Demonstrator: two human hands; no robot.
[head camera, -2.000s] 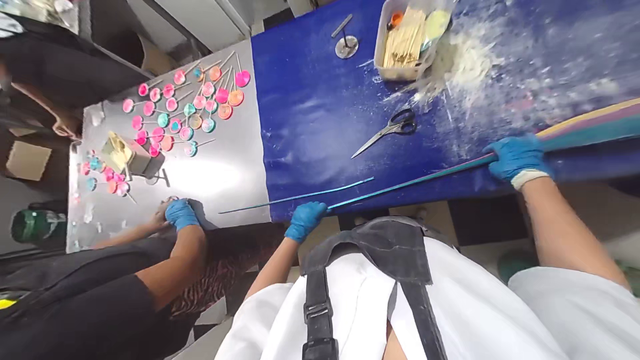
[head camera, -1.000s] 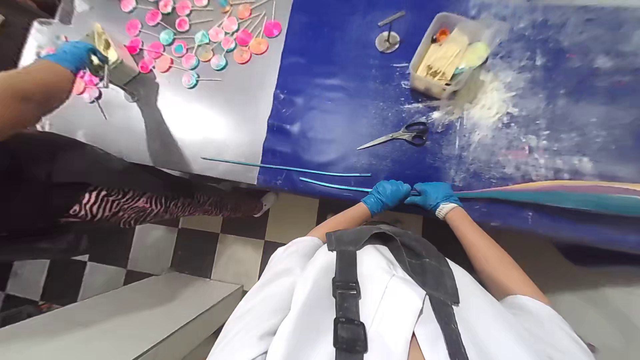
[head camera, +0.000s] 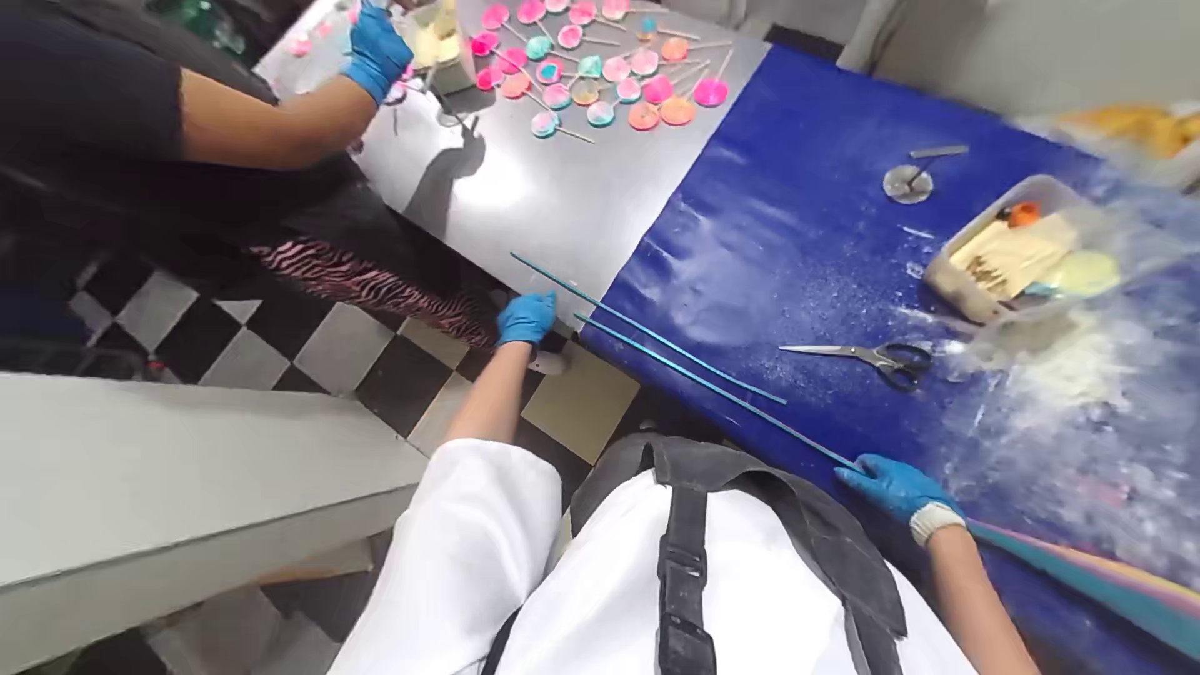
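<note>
My right hand (head camera: 897, 487), in a blue glove, grips the thin part of a teal candy rope (head camera: 722, 391) over the blue mat's near edge. To its right the rope widens into a thick teal, pink and yellow candy mass (head camera: 1097, 572). My left hand (head camera: 527, 320), gloved too, is by the table's near edge, just left of the thin rope's end; its fingers look curled, and whether they hold anything is unclear. A second thin teal candy strand (head camera: 647, 330) lies beyond the rope, roughly alongside it. Scissors (head camera: 867, 355) lie on the blue mat.
A plastic tub (head camera: 975, 297) with wooden sticks and a small metal stand (head camera: 908, 185) stand on the blue mat (head camera: 750, 206). Colourful lollipops (head camera: 600, 67) cover the far metal tabletop. At left, a co-worker's gloved hand (head camera: 377, 49) is near a container of sticks (head camera: 436, 42).
My hands, close together one second ago, are now far apart, with my left hand moved left along the table edge. A longer thin length of rope shows between them. The view has turned.
</note>
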